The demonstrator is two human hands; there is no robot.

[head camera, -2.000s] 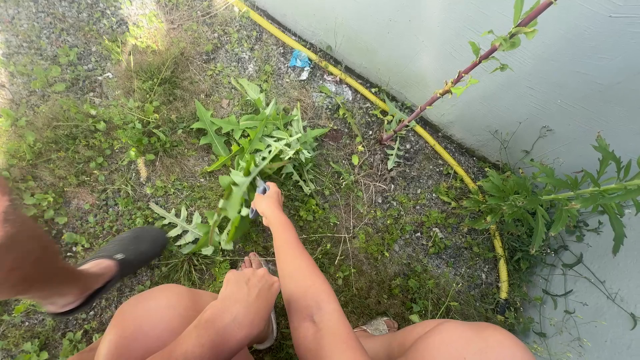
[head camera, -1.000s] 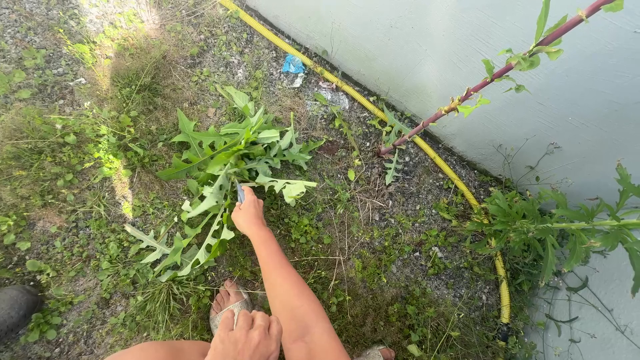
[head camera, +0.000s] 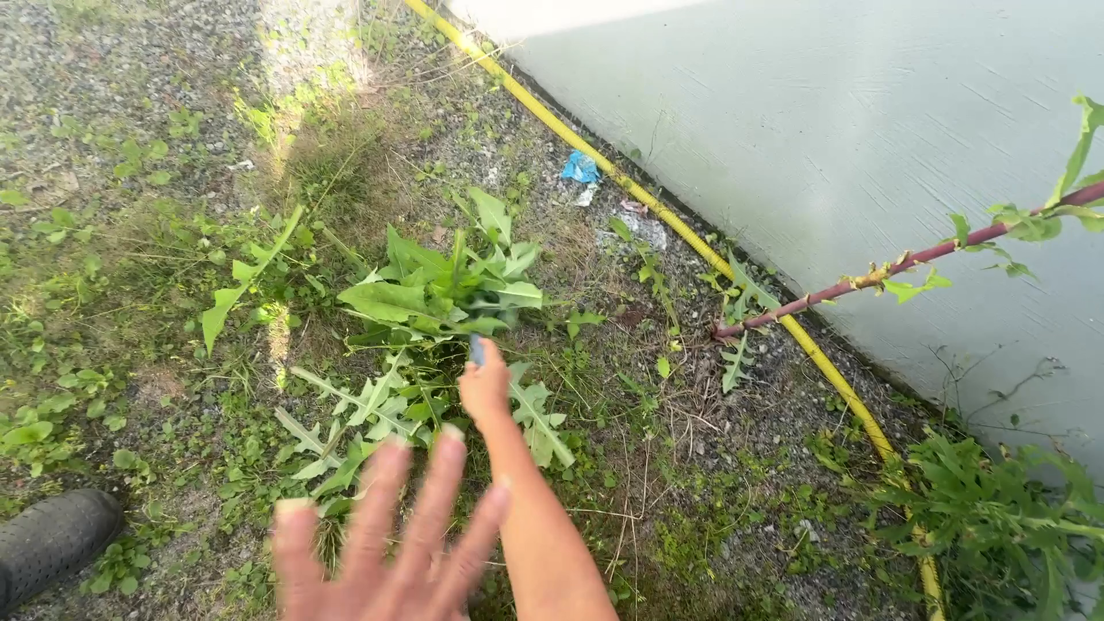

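My right hand [head camera: 486, 384] is closed around a small blue-grey handled tool [head camera: 477, 348] at the near edge of a leafy green weed [head camera: 431, 289] growing low on the ground. Leaves hide the tool's far end, so its kind cannot be told. My left hand [head camera: 392, 535], blurred and nearest the camera, has its fingers spread and holds nothing. Loose lobed leaves lie about the weed: one cut leaf [head camera: 541, 414] right of my right wrist, others [head camera: 371, 401] to the left of it, and a long leaf [head camera: 246, 280] farther left.
A yellow hose [head camera: 565, 129] runs along the base of a pale wall [head camera: 793, 112]. A tall red-purple plant stem [head camera: 862, 280] leans across it. Blue litter [head camera: 580, 167] lies beside the hose. A dark perforated shoe [head camera: 60, 539] is at lower left, a bushy weed [head camera: 1005, 509] at lower right.
My left hand was closed near my feet and is now raised with spread fingers. My right hand has moved forward with the tool to the weed's base. A long leaf now lies apart at the left.
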